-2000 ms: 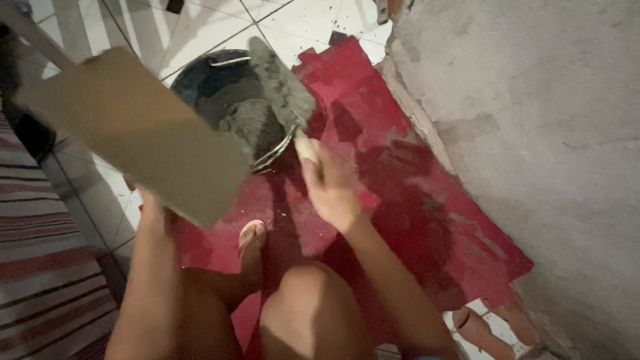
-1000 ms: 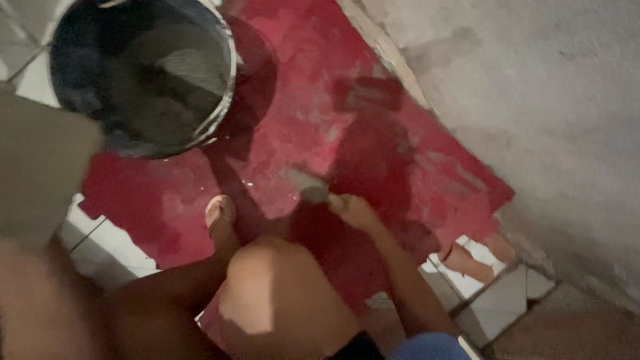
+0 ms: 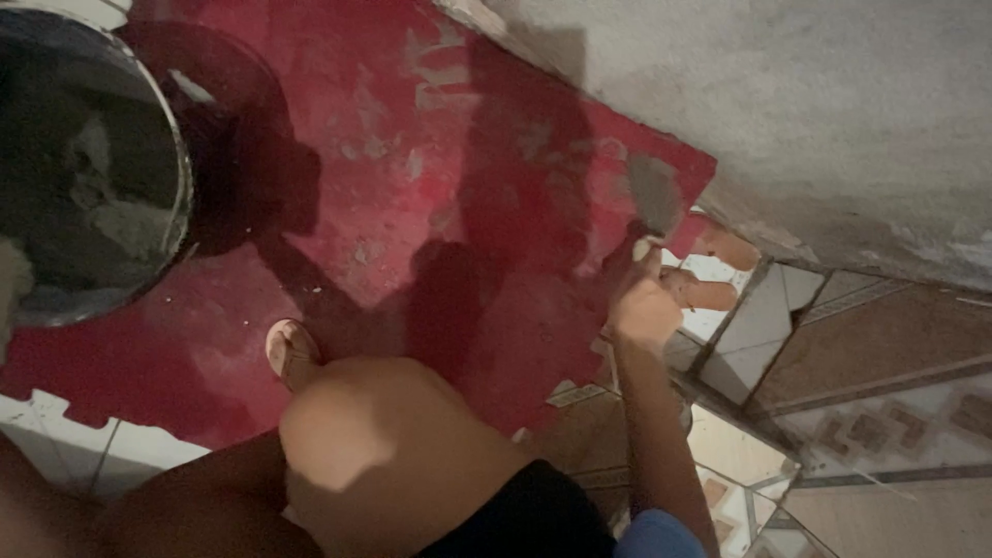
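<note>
My right hand (image 3: pixel 647 310) grips the light handle of a trowel (image 3: pixel 655 194), whose grey, mortar-smeared blade lies over the right corner of a red foam mat (image 3: pixel 372 186), near the wall. At the upper left stands a black bucket (image 3: pixel 167 263) with grey mortar (image 3: pixel 136 225) inside; it is cut off by the frame edge. A mortar-like grey edge (image 3: pixel 12 287) shows at the far left, perhaps on a board. My left hand is out of the picture.
A rough grey plastered wall (image 3: pixel 775 116) borders the mat on the right. Terracotta pieces (image 3: pixel 705 294) lie by its corner. Patterned floor tiles (image 3: pixel 868 333) extend to the lower right. My sandaled foot (image 3: pixel 291 349) rests on the mat.
The trowel has moved from over the bucket, where it carried mortar, down and right to the mat's corner. The board at left has mostly left view. The view has shifted right.
</note>
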